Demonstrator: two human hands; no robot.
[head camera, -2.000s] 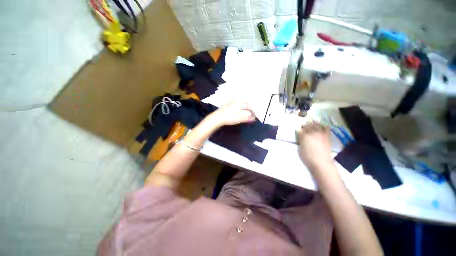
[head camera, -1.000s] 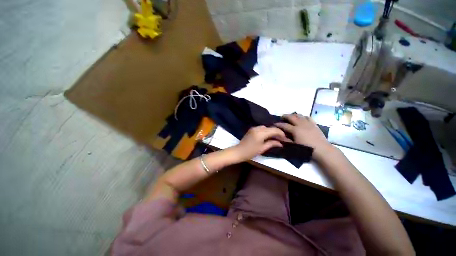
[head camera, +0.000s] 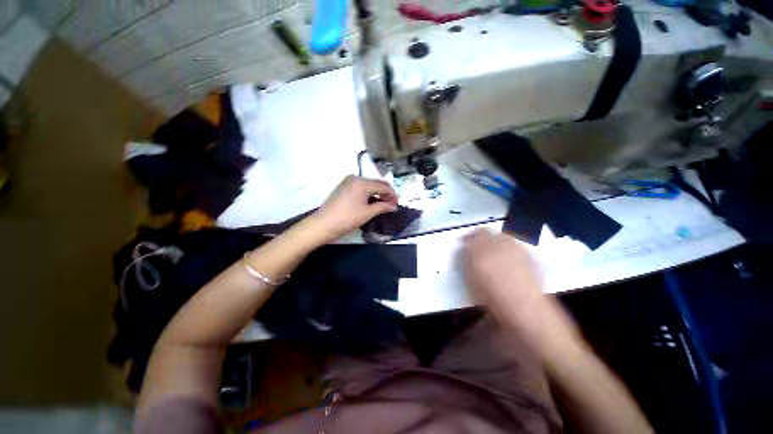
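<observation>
My left hand (head camera: 363, 206) pinches the edge of a small dark cut piece (head camera: 395, 223) just in front of the presser foot (head camera: 425, 164) of the cream-white sewing machine (head camera: 500, 80). My right hand (head camera: 500, 264) is blurred, over the table's front part, right of that piece; its fingers cannot be made out. Dark cut pieces (head camera: 339, 275) lie under my left forearm and reach the table edge. A dark heap with a white cord (head camera: 146, 263) lies at the left. A stack of dark strips (head camera: 559, 203) lies right of the needle, under the machine arm.
Blue-handled snips (head camera: 496, 182) lie beside the strips, and blue scissors (head camera: 651, 188) lie farther right. More dark pieces (head camera: 191, 161) lie at the back left, near a brown board (head camera: 68, 212). A black band (head camera: 617, 63) wraps the machine arm. The white table's (head camera: 720, 242) front edge curves at right.
The view has shifted right. My left hand has moved from the heap to near the needle with a small dark piece. My right hand has left the dark pieces and moved right.
</observation>
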